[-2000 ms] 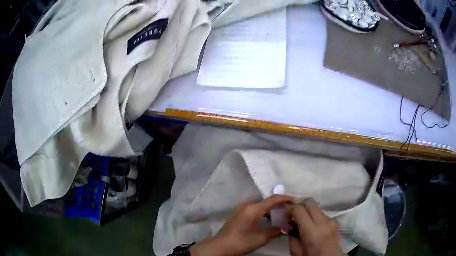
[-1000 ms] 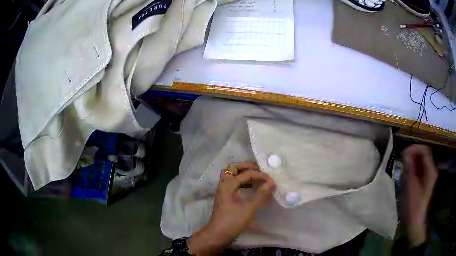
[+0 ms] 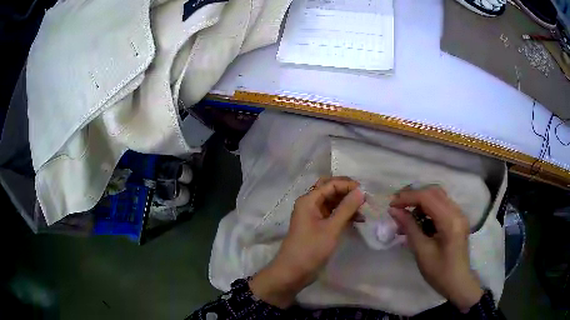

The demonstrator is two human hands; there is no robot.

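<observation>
The cream garment (image 3: 275, 156) lies across my lap, with a stitched front edge in the middle. A white button (image 3: 385, 234) sits near the corner of that edge, blurred, between my hands. My left hand (image 3: 319, 228) pinches the garment's edge left of the button. My right hand (image 3: 437, 234) is just right of the button, with thumb and forefinger close together and a small dark tool (image 3: 426, 224), perhaps thread snips, in its palm. A needle or thread between the fingertips is too blurred to make out.
More cream garments (image 3: 81, 81) hang over the table's left side above a blue crate (image 3: 122, 212). A printed paper (image 3: 337, 37), a brown mat (image 3: 478, 47) with tiny pale pieces, and dark threads (image 3: 545, 140) lie right of them. A clear bin (image 3: 514, 240) stands below right.
My right hand has come back from the far right to the button. My left hand has moved slightly right and up. The view has shifted, and the second button no longer shows.
</observation>
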